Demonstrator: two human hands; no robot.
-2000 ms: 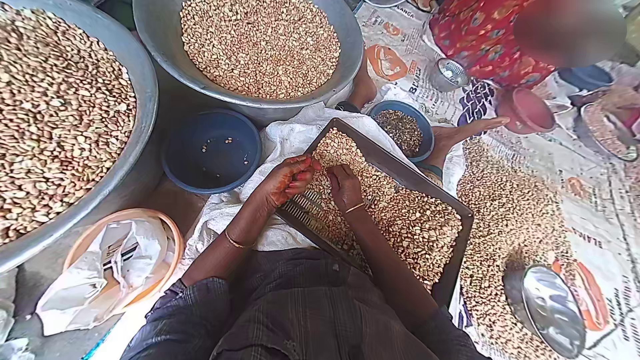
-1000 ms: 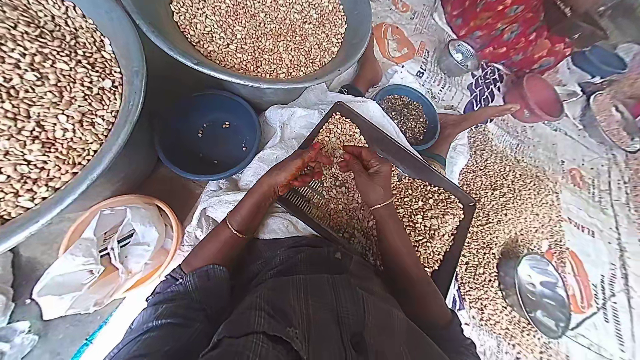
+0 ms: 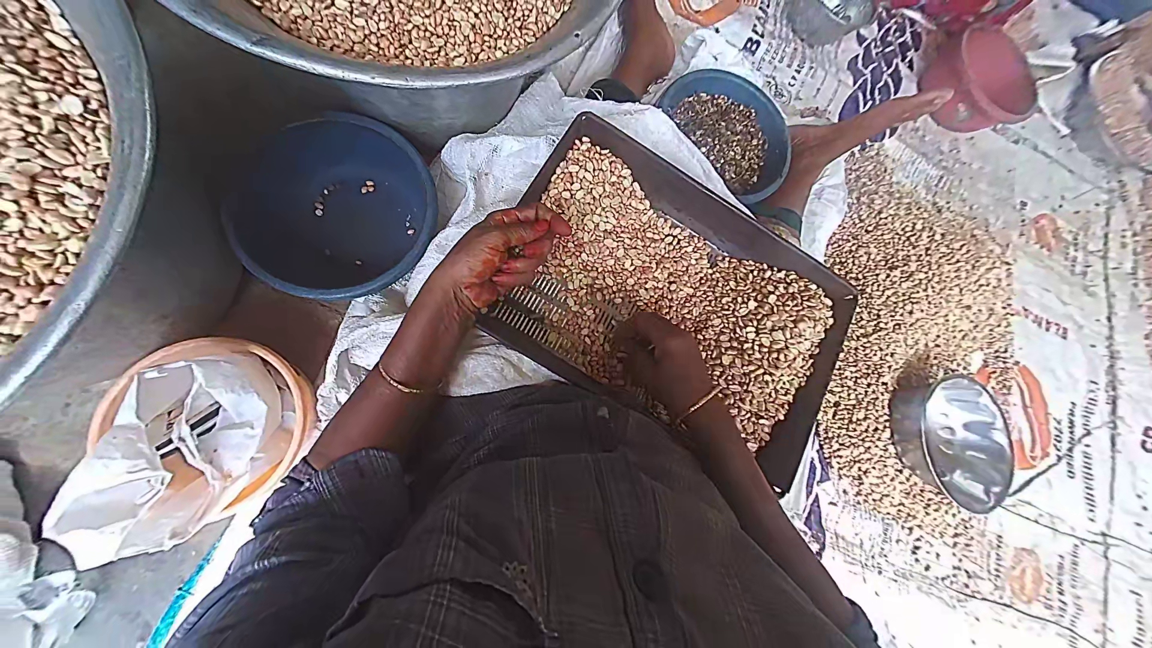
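A dark slotted plastic tray (image 3: 691,205) lies tilted in front of me, spread with pale brown nuts or beans (image 3: 666,261). My left hand (image 3: 515,255) is raised over the tray's left edge, fingers curled with small dark bits in the palm. Down among the nuts near the tray's lower edge is my right hand (image 3: 661,355), its fingers bent and their tips hidden, so its hold cannot be made out. A bangle circles each wrist. To the left of the tray stands a blue plastic basin (image 3: 328,207) with a few nuts inside.
Large metal tubs of nuts stand at the far left (image 3: 135,180) and top (image 3: 468,76). A blue bowl of dark bits (image 3: 774,117) sits beyond the tray, beside another person's foot (image 3: 810,148). Nuts and a steel bowl (image 3: 967,443) lie on printed sacking at right; an orange-rimmed tub (image 3: 301,396) stands lower left.
My right hand has moved away from my left hand, down toward the near edge of the tray. Before, the two hands were close together over the tray.
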